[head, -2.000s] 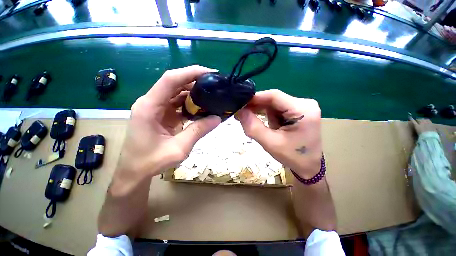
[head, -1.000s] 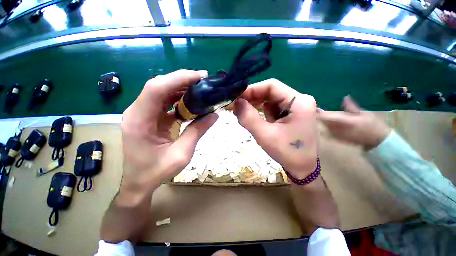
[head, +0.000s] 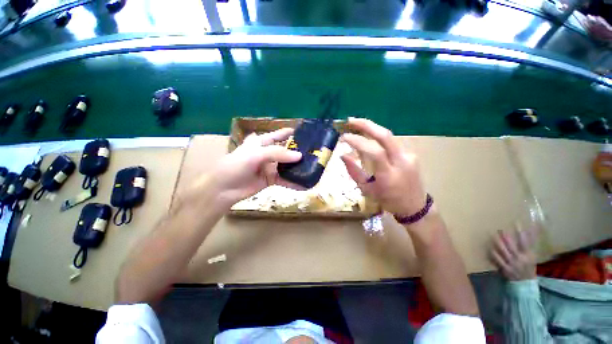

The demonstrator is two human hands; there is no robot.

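A black unit (head: 303, 163) with a beige label on its face is held over the carton tray, its dark loop pointing up toward the belt. My left hand (head: 253, 166) grips its left side. My right hand (head: 384, 168) is beside its right side with the fingers apart, holding no unit; a small dark thing shows near its fingers, too small to name. The carton tray (head: 295, 215) holds a heap of loose cream pieces (head: 335, 187), partly hidden by the hands and unit.
Several black units (head: 129, 187) with loops lie on the cardboard at left, near a small thin tool (head: 78, 199). Clear crinkled plastic (head: 373, 226) lies by the tray. More units (head: 166, 102) sit on the green belt (head: 268, 84). A neighbour's hand (head: 515, 252) is at right.
The unit is lower, with its labelled face turned up. My right hand has opened off it. The neighbour's hand has moved back toward the bench's near edge. Belt units at left have shifted right.
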